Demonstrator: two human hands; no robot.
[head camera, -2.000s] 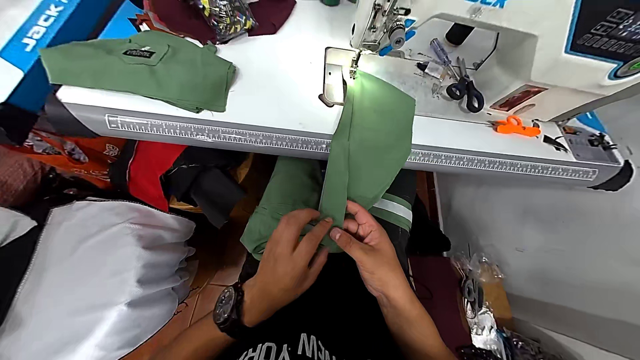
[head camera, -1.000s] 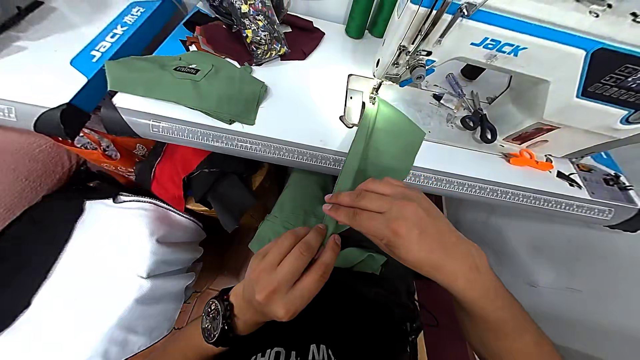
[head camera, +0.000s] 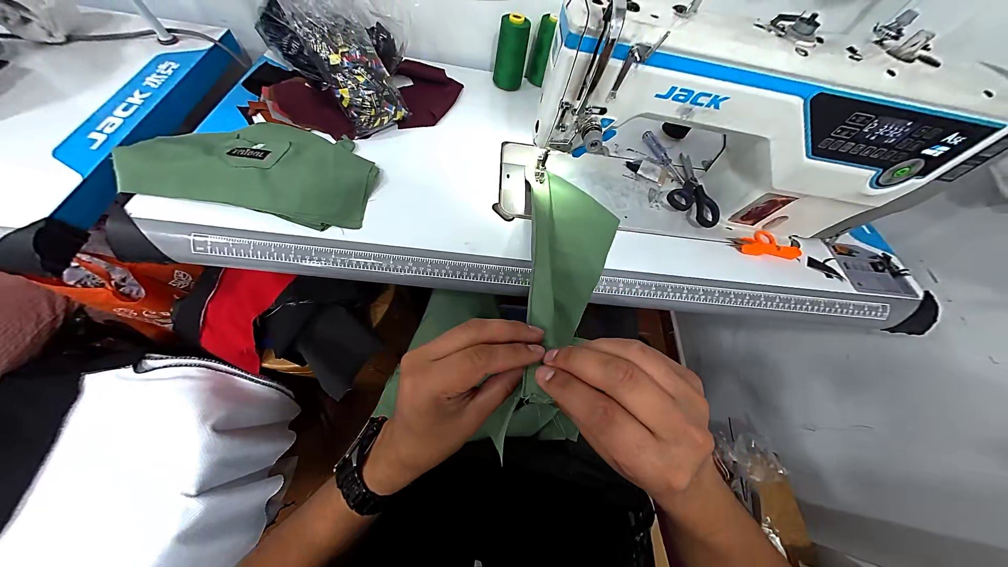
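Observation:
A strip of green fabric (head camera: 571, 268) runs from under the presser foot (head camera: 541, 167) of a white Jack sewing machine (head camera: 732, 126) down over the table edge. Below that edge, my left hand (head camera: 457, 394) pinches the strip's folded edge between thumb and fingers. My right hand (head camera: 634, 402) pinches the same fold just to the right, fingertips nearly touching the left ones. More green cloth hangs under my hands toward my lap. Another green fabric piece (head camera: 315, 185) with a dark label lies flat on the table, left of the needle.
Black-handled scissors (head camera: 693, 197) and orange thread snips (head camera: 768, 246) lie at the machine's right. Green thread spools (head camera: 512, 51) stand behind. A plastic bag of small parts (head camera: 358, 79) rests on maroon cloth. A ruler strip (head camera: 362, 260) lines the table edge; white cloth (head camera: 157, 449) is at lower left.
My right hand, which lay across the strip a second ago, has drawn back toward me and now pinches the fold beside my left hand. The strip stays under the presser foot.

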